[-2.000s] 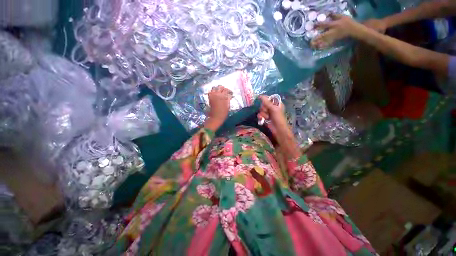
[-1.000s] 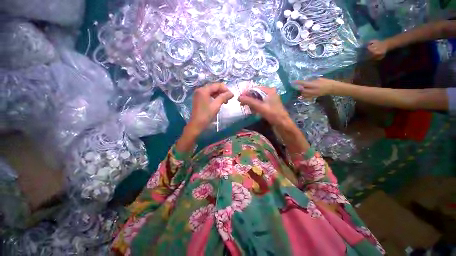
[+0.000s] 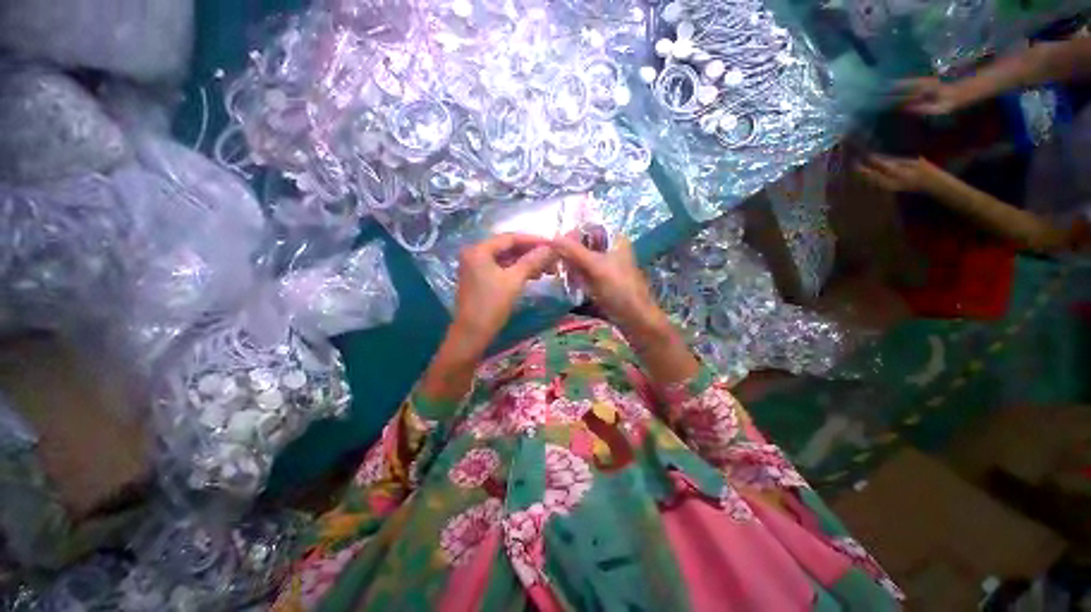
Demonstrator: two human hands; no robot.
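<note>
My left hand [image 3: 493, 277] and my right hand [image 3: 604, 273] meet at the fingertips over the table's near edge. My right hand is closed around a small coiled cord [image 3: 591, 238]. The left fingertips are pinched against the right ones; a thin white bit shows between them, too small to name surely. Behind the hands lie pale zip-lock bags [image 3: 535, 220] on clear plastic. Beyond them is a large heap of coiled white cords in shiny plastic [image 3: 479, 114].
A plastic sheet with cords and round white ends [image 3: 742, 144] lies at the right. Another person's hands [image 3: 915, 175] are at the far right. Filled poly bags [image 3: 257, 401] crowd the left. Cardboard [image 3: 945, 526] and a red item [image 3: 961, 273] are at lower right.
My left hand has come off the bags and joined my right hand; both have since closed together slightly nearer my body. The other person's hands have moved right, off the plastic sheet.
</note>
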